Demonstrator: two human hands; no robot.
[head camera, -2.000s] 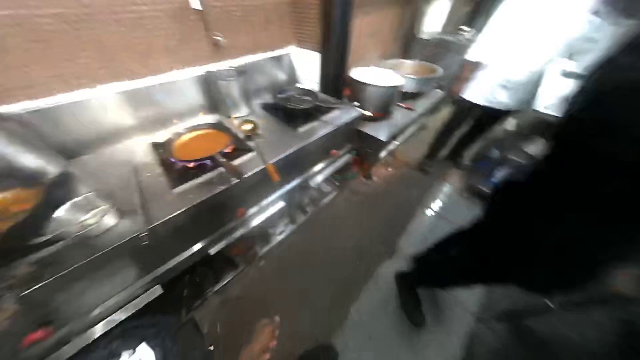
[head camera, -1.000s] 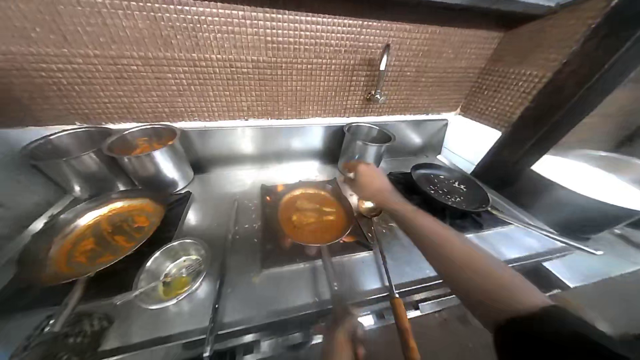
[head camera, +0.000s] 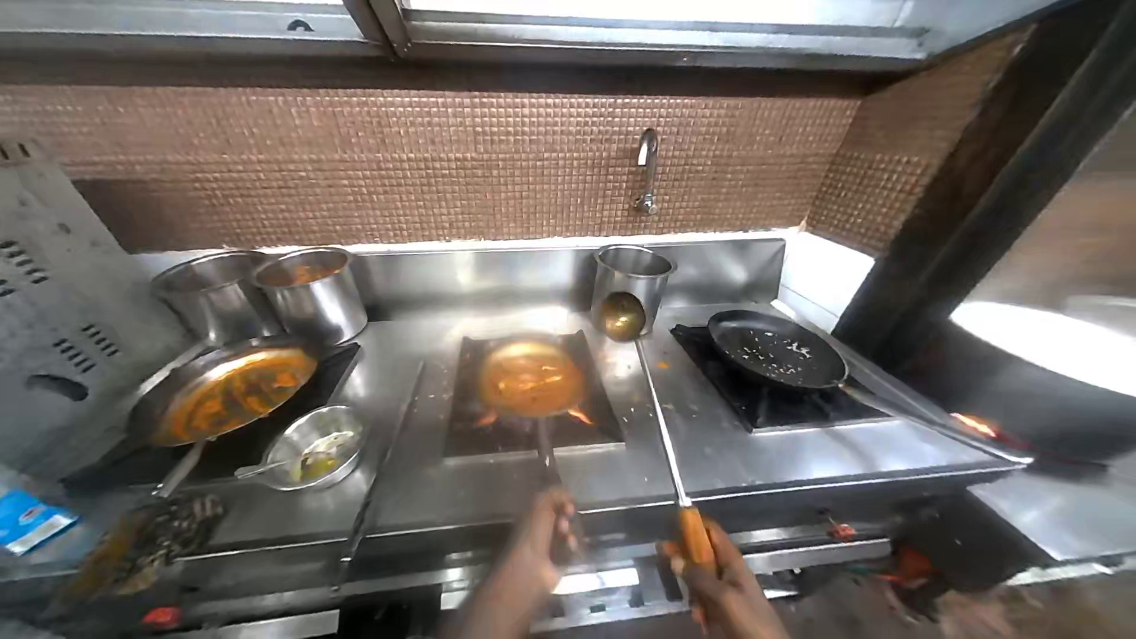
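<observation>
My left hand (head camera: 543, 541), somewhat blurred, grips the handle of a pan of orange sauce (head camera: 532, 377) over the middle burner, where flames show at the pan's lower edge. My right hand (head camera: 710, 568) is closed on the wooden handle of a long metal ladle (head camera: 661, 426). The ladle's round bowl (head camera: 622, 317) is in front of a tall steel container (head camera: 632, 277) by the back wall. To the right, a black frying pan (head camera: 777, 351) with white bits in it rests on another burner.
At the left, a wide pan smeared with orange sauce (head camera: 235, 390) is on a burner, beside a steel bowl with a spoon (head camera: 315, 453). Two steel pots (head camera: 311, 302) (head camera: 217, 297) stand behind. A crumpled cloth (head camera: 146, 541) lies front left; a tap (head camera: 648, 173) is on the tiled wall.
My right hand has moved from near the tall steel container to the wooden handle of the ladle. The ladle's bowl has moved up in front of that container. My left hand remains at the pan's handle.
</observation>
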